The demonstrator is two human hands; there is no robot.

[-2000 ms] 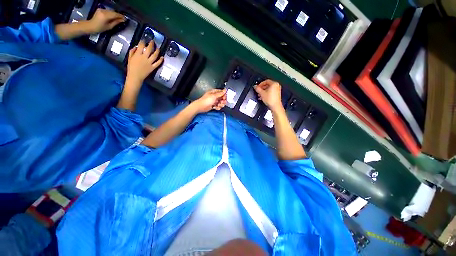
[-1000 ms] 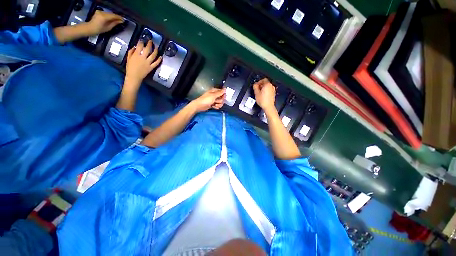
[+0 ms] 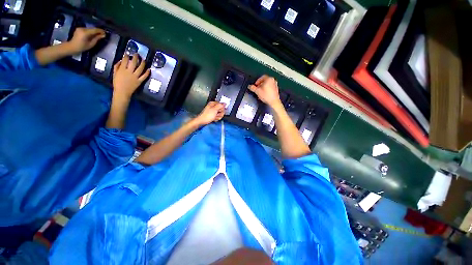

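A black phone tray (image 3: 322, 124) holds several dark grey phones or back covers side by side, each with a black camera area and a white label. My left hand (image 3: 212, 112) is at the lower left edge of the tray, by the label of the first unit (image 3: 236, 85), fingertips together. My right hand (image 3: 266, 91) is over the upper part of the second unit (image 3: 246, 109), thumb and fingers pinched near its camera end. Anything between the fingertips of either hand is too small to tell.
At left a neighbour's hands (image 3: 130, 76) work on another tray of units (image 3: 162, 75). More units (image 3: 290, 16) lie beyond the pale rail (image 3: 227, 41). Stacked black, red and white sheets (image 3: 383, 67) and brown cardboard (image 3: 444, 77) stand at right. A white scrap (image 3: 380, 149) lies on the green bench.
The view has shifted, so the bench things sit further left. My left hand is lower along the first unit. My right hand's fingers now point left, near the second unit's camera end.
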